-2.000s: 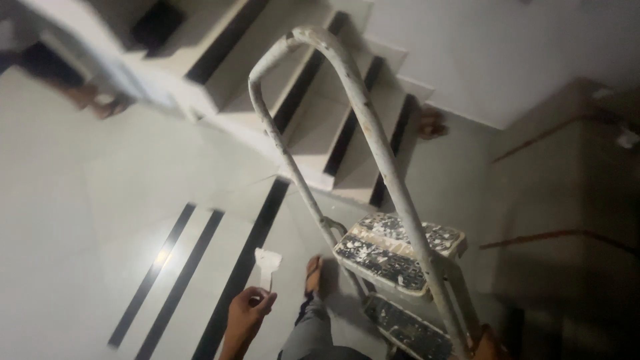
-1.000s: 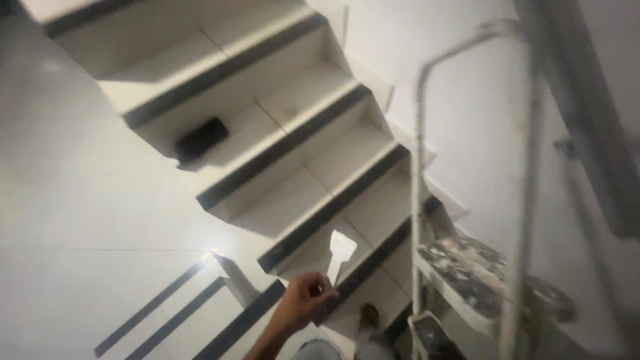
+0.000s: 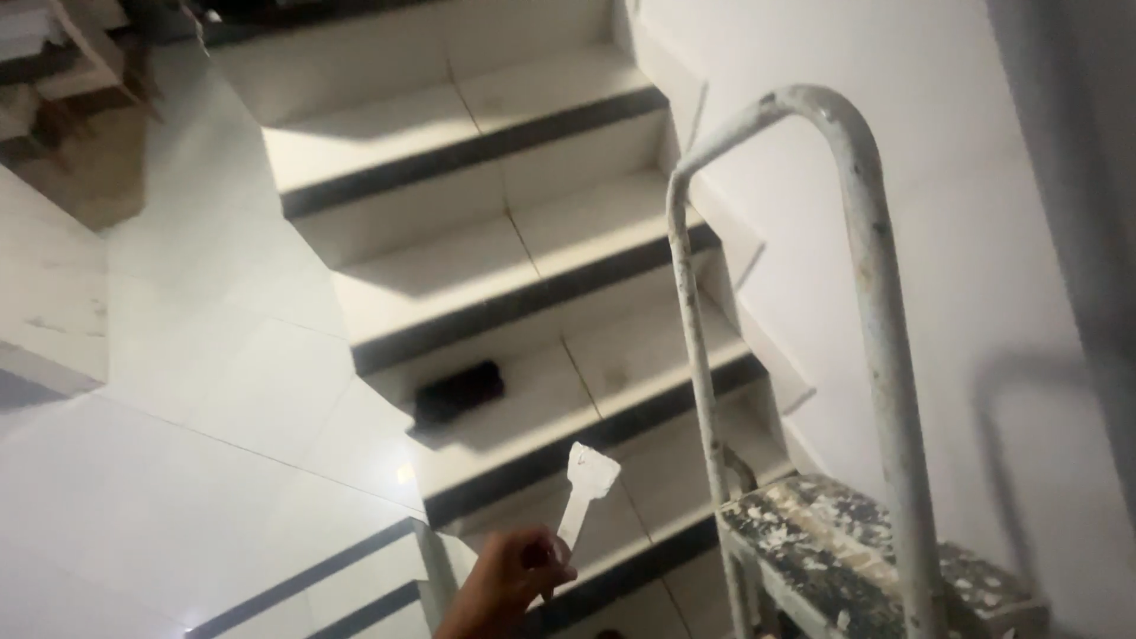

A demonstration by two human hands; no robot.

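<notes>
My left hand [image 3: 515, 572], low in the middle of the view, pinches the handle of a small white scraper-like tool [image 3: 587, 479], its wide flat end up and pointing toward the stairs. A step ladder [image 3: 887, 355] with a bent tube rail stands at the right, its top tread [image 3: 816, 541] covered in white flakes and paint spots. My right hand is not clearly seen; the bottom edge by the ladder shows only a tiny skin-coloured patch.
Pale stairs [image 3: 532, 257] with dark edge strips fill the middle. A dark object [image 3: 459, 393] lies on one step. A white wall [image 3: 941, 222] runs along the right, with glossy floor tiles [image 3: 222, 355] to the left.
The view has swung from the floor beside the stairs to the steps themselves. My left hand still holds the white tool. My right hand, partly seen at the ladder earlier, is mostly out of frame.
</notes>
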